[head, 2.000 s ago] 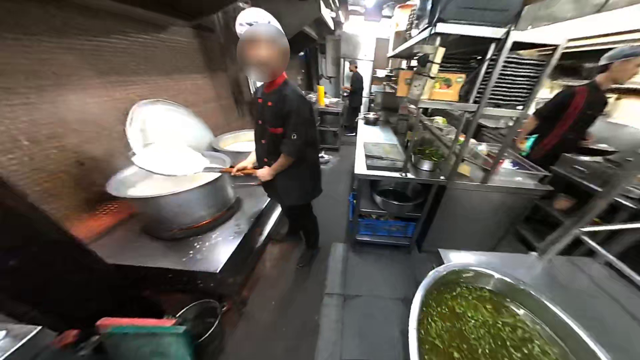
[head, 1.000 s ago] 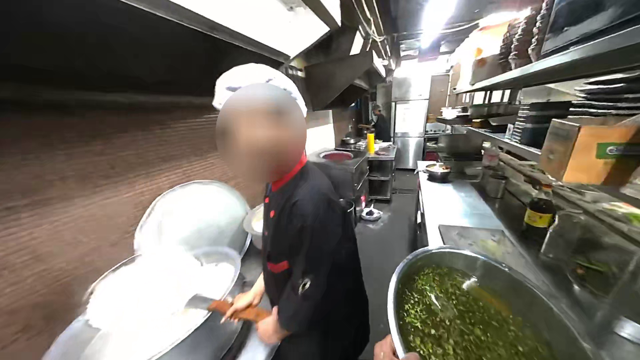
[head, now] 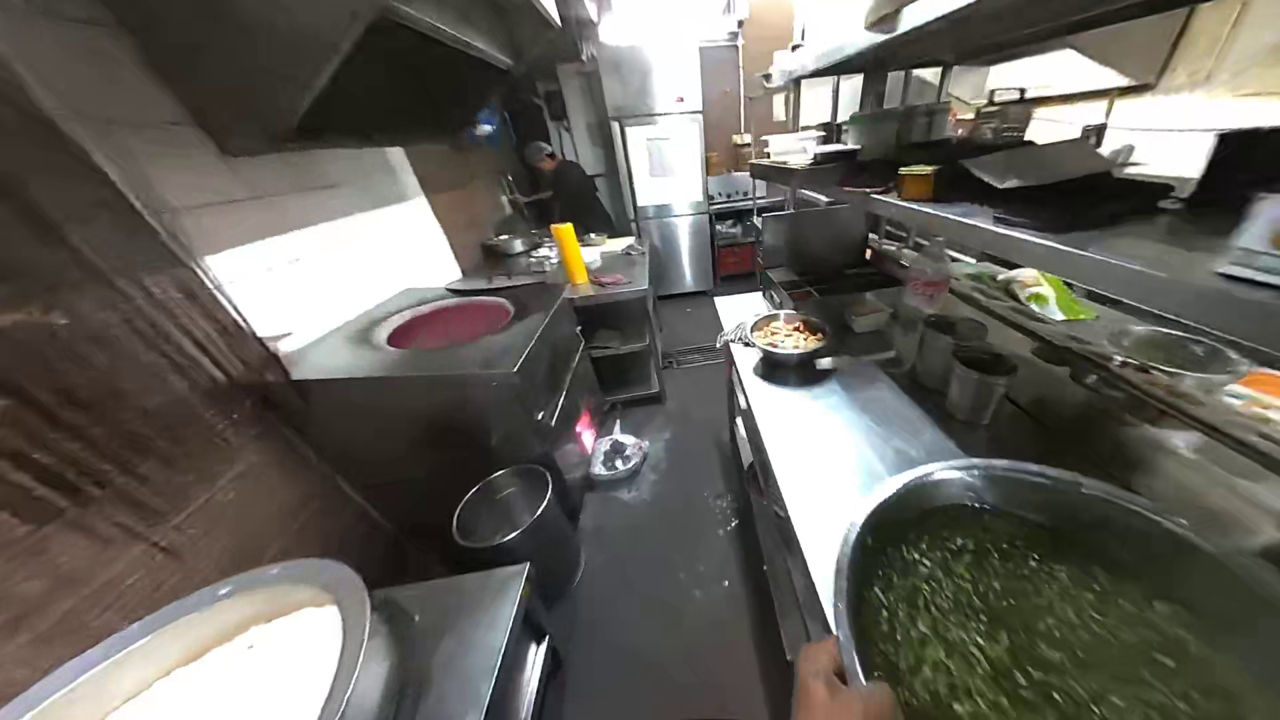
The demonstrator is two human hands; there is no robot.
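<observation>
My left hand (head: pixel 842 688) grips the left rim of a large round metal bowl (head: pixel 965 470), with its fingers at the rim near the bottom edge of the view. Inside the bowl are chopped green leaves in liquid (head: pixel 1010 610). The bowl's right side runs toward the view's edge and is blurred. My right hand does not show. Just beyond the bowl lies a steel counter (head: pixel 850 430) that carries a small metal bowl of food pieces (head: pixel 788 335).
At lower left stands a big pot (head: pixel 345 600) with white contents. A dark bin (head: pixel 505 510) and a foil-like dish (head: pixel 618 455) are on the floor (head: pixel 670 540). Farther off, a person (head: pixel 575 195) stands near a yellow cylinder (head: pixel 570 252). Metal cups (head: pixel 980 385) line the right side.
The large bowl, on a surface two seconds ago, is now held by my left hand and carried along the aisle. The co-worker by the white-filled pot has left the view as it moved forward.
</observation>
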